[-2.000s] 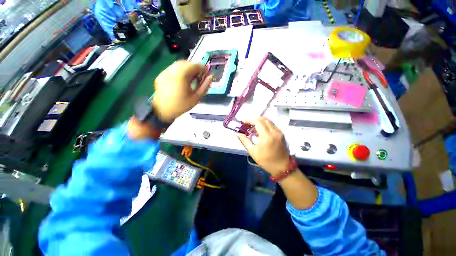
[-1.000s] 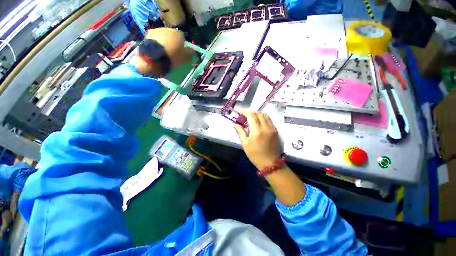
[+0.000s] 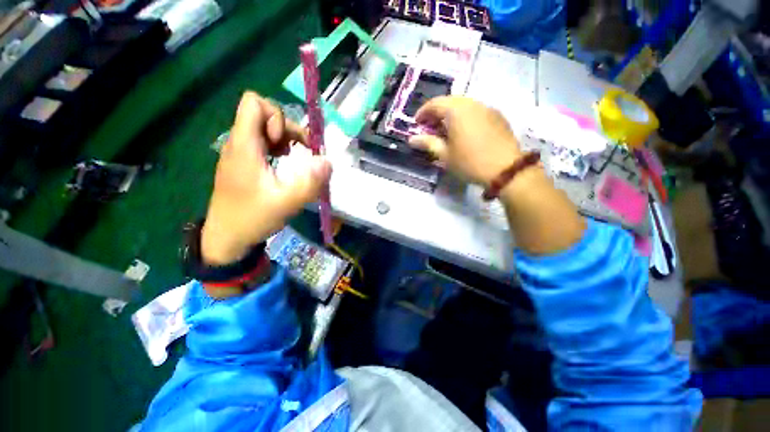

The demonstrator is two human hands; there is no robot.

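My left hand (image 3: 262, 181) pinches a maroon device frame (image 3: 312, 101), seen edge-on and upright above the machine's front left edge. My right hand (image 3: 464, 139) is over the black fixture (image 3: 397, 156), its fingertips closed on the near end of another maroon device frame (image 3: 408, 94). That frame lies at the fixture's top; whether it is fully seated cannot be told. The teal-green fixture cover (image 3: 376, 61) is off the block, to its left, partly behind the upright frame.
The grey teach pendant (image 3: 308, 263) lies below the machine's front edge. Yellow tape (image 3: 629, 118), a pink pad (image 3: 623, 198) and a long white-and-black tool (image 3: 661, 242) are at the right. Framed parts (image 3: 443, 13) and a person's blue sleeve (image 3: 528, 15) are at the back.
The fixture cover has come off the block to the left. My left hand has left it and now holds a frame. My right hand has moved from in front of the bed to the frame at the fixture.
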